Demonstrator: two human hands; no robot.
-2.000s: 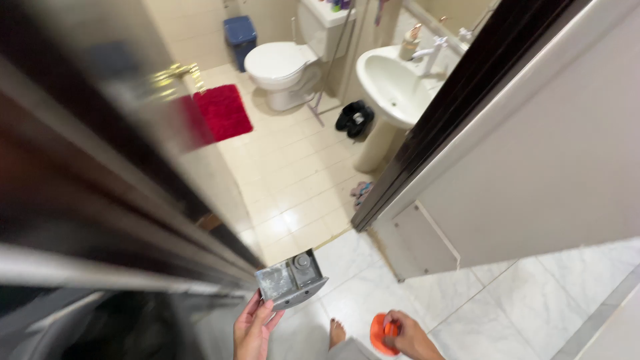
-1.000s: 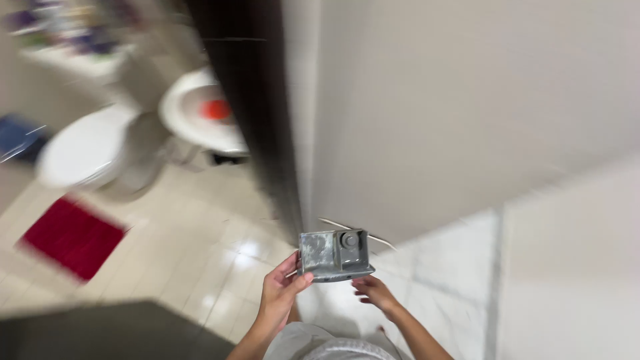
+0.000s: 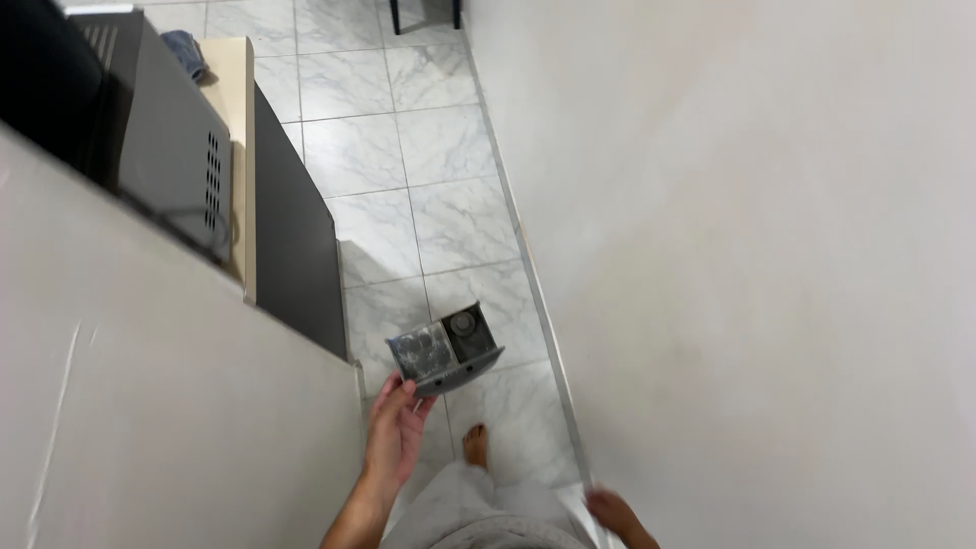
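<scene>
A grey plastic detergent drawer [image 3: 423, 352] with two compartments is held by my left hand [image 3: 398, 427] at its near left corner, thumb on the front edge. Whitish residue coats its larger left compartment, and a round grey part sits in the smaller right one. My right hand [image 3: 608, 509] is low at the right beside the wall, blurred and apart from the drawer; whether its fingers are closed does not show.
A marble-tiled floor [image 3: 465, 217] runs ahead between a wall on the right [image 3: 724, 267] and a wall at lower left [image 3: 175, 396]. A cream-topped cabinet [image 3: 296, 229] bears a grey vented appliance [image 3: 171, 145] and a blue-grey cloth [image 3: 183, 53]. Dark furniture legs [image 3: 396, 17] stand at the far end.
The view has turned from the bathroom to a passage. An orange object in my right hand two seconds ago appears in the washbasin one second ago. My left hand keeps the drawer; my right is farther from it.
</scene>
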